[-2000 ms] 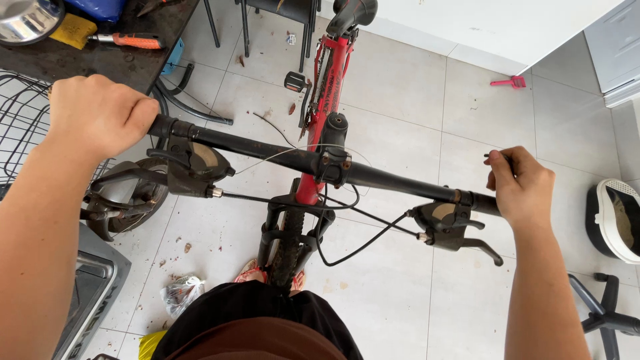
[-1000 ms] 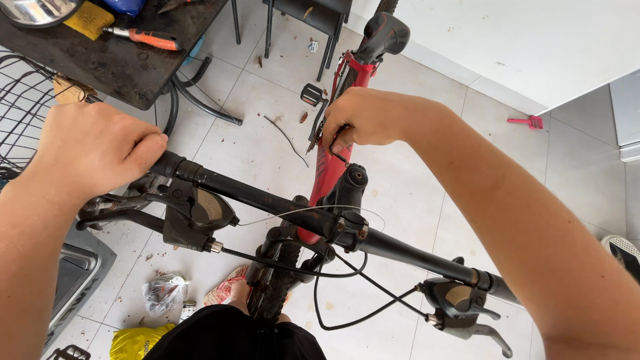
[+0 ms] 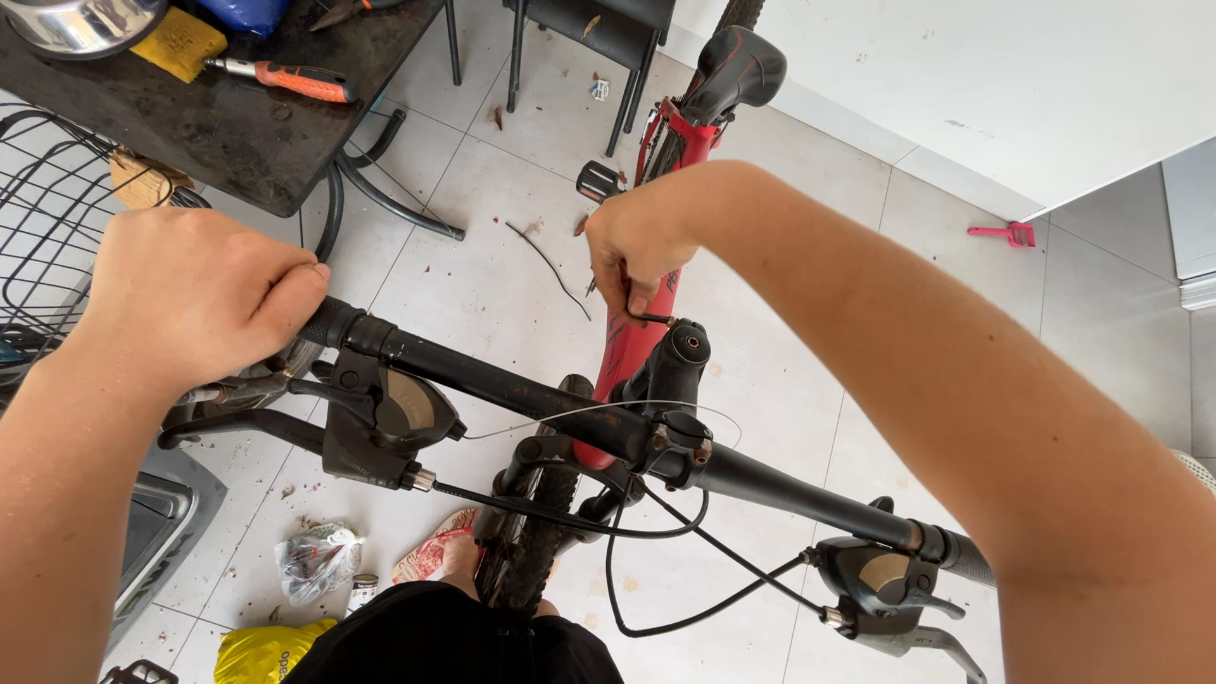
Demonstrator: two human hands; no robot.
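Note:
My left hand is closed around the left grip of the bicycle handlebar. Between the fingers of my right hand is a small dark hex key, its end close to the rear of the handlebar stem; whether it sits in a bolt I cannot tell. Behind the stem lies the red frame, with the black saddle beyond. A brake lever with shifter is mounted near each grip. A thin bare cable loops over the bar.
A dark table at upper left holds an orange-handled tool, a yellow sponge and a metal bowl. Beside it are a wire basket and a black chair. Plastic bags lie on the floor near my feet.
My right hand has left the area of the right grip and moved over the frame behind the stem, holding the hex key. My left hand stays on its grip. The view has shifted.

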